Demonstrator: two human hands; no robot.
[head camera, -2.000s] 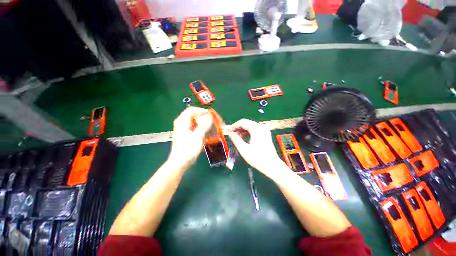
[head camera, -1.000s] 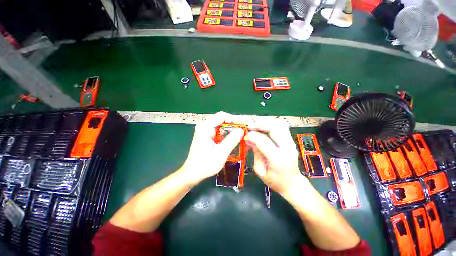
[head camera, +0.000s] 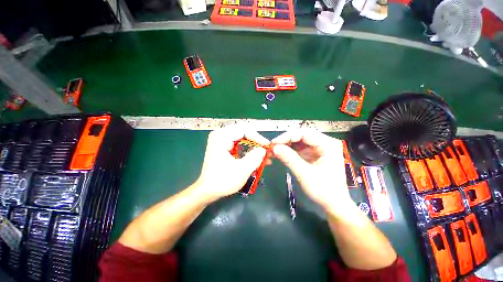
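Note:
An orange-rimmed phone unit (head camera: 252, 180) is held over the green bench, its dark screen end pointing down towards me. My left hand (head camera: 230, 162) grips it, with the thumb across its upper part. My right hand (head camera: 313, 162) has thumb and fingertips pinched together at the unit's upper right edge; whether a small part is between them cannot be seen. Fingers hide much of the unit. Dark tweezers (head camera: 290, 195) lie on the bench below my right hand. Another orange unit (head camera: 349, 169) lies partly hidden behind my right hand.
A black fan (head camera: 411, 126) stands right of my hands. A pale-faced unit (head camera: 378, 194) lies beside it. Black trays with orange rear covers stand at left (head camera: 91, 143) and right (head camera: 443, 206). Several orange units, one (head camera: 197, 71) at centre left, lie on the green belt beyond the metal strip.
The units on the belt have shifted left. My left hand still holds the unit, now tilted more. My right hand's fingertips have closed in at its edge. More of the tweezers shows.

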